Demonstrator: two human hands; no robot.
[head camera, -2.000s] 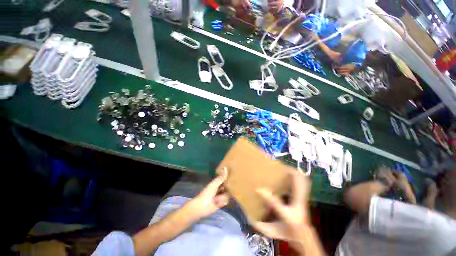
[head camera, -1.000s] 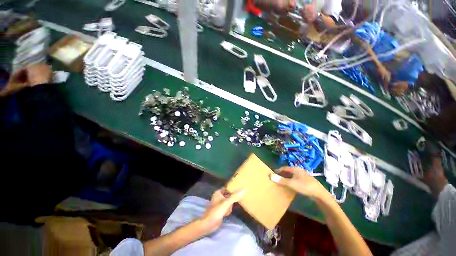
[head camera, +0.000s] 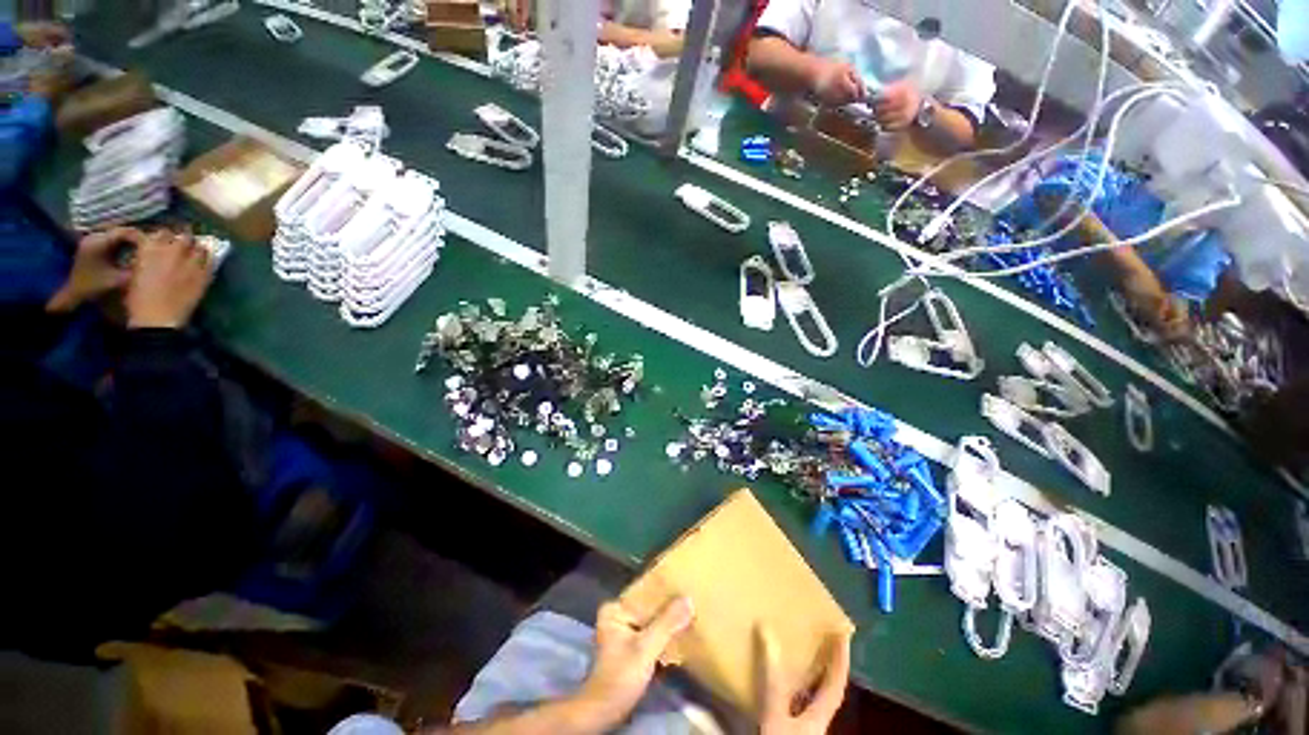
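A tan cardboard box or tray (head camera: 739, 589) is tilted at the bench edge before my lap, its flat face towards me. My left hand (head camera: 632, 653) grips its left corner. My right hand (head camera: 801, 686) is at its lower right side, partly cut off by the bottom of the frame. What the box holds is hidden. Just beyond it lie a heap of blue cylinders (head camera: 879, 495), a small heap of dark and metal parts (head camera: 739, 438), and a larger heap of metal parts with white discs (head camera: 524, 381).
White oval-framed units (head camera: 1034, 553) are piled at right; others lie across the green bench (head camera: 660, 309). A neat white stack (head camera: 356, 237) stands at left. A grey upright (head camera: 567, 158) rises from the bench. White cables (head camera: 919, 259) hang beyond. Neighbouring people's hands (head camera: 165, 280) work at left and across.
The view has shifted, so the bench items sit differently. The box has been turned and tilted; my right hand has moved from its upper right edge to its lower right side.
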